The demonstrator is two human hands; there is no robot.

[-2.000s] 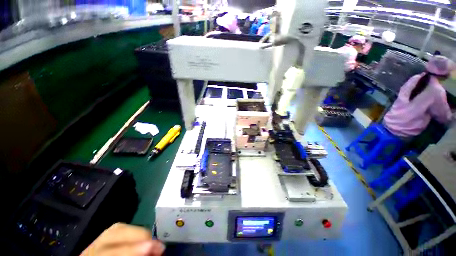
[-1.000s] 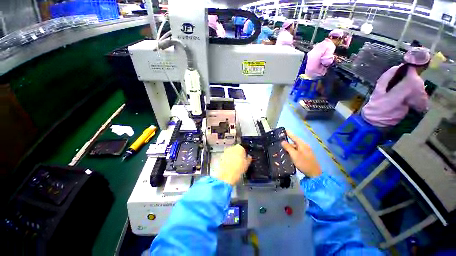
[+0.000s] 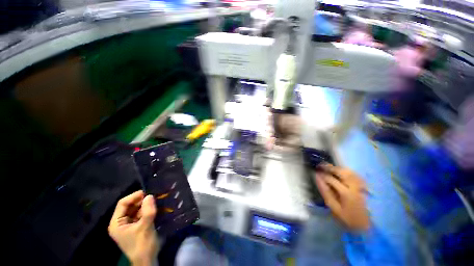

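Note:
My left hand [image 3: 134,224] grips the lower left edge of a black phone body [image 3: 169,182]. The phone is raised and tilted, left of the machine, with small white and orange marks facing me. My right hand [image 3: 344,195] is at the right fixture [image 3: 313,156], fingertips on or just over a dark slab there. Blur hides whether it grips that slab. Another dark phone body [image 3: 244,156] lies in the left fixture. The screwdriver head [image 3: 284,83] stands over the middle of the machine.
Black foam trays [image 3: 78,192] are at the left on the green bench. A yellow screwdriver [image 3: 201,129] and a white scrap [image 3: 183,119] lie behind the raised phone. The lit control screen [image 3: 272,228] is on the machine front. Blurred people in pink [image 3: 410,57] are at the right.
My left hand has moved from the right fixture out to the left with a phone body. My right hand stays by the right fixture. The screwdriver head has shifted right; the view has turned left.

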